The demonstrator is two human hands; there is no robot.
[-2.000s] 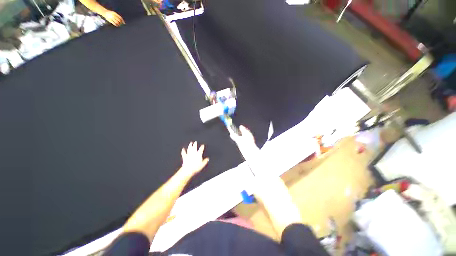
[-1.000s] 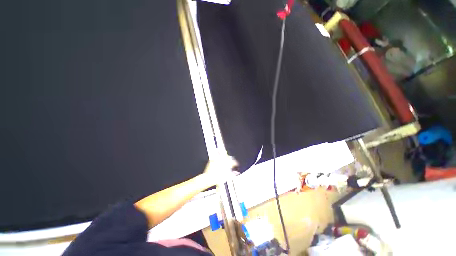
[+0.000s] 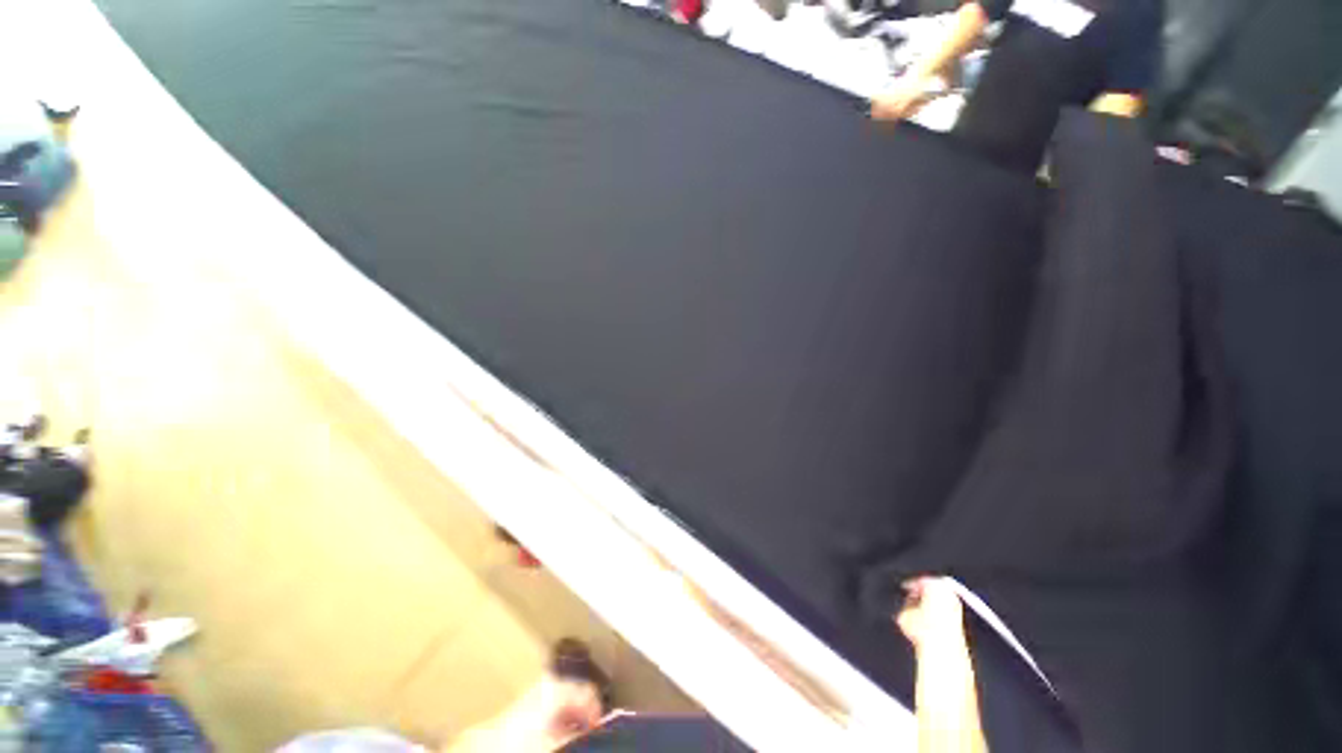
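Note:
The black fabric ply covers the long table. Its loose cut end is lifted and folded in a raised drape across the right side. My right hand is shut on a corner of this cloth near the front table edge. A thin white strip curves down from beside that hand. A blurred, skin-toned shape at the bottom edge, left of my dark clothing, is probably my left hand; it is cut off, with a small dark thing at its tip, and its grip is unclear.
A person stands at the far side, one hand on the far cloth edge. The white table border runs diagonally, with a thin brownish strip along it. Tan floor and heaped scraps lie left.
The view has swung from the cutter rail and the cutter to the long side of the table. My right hand now grips the cloth, and its end is lifted into a fold.

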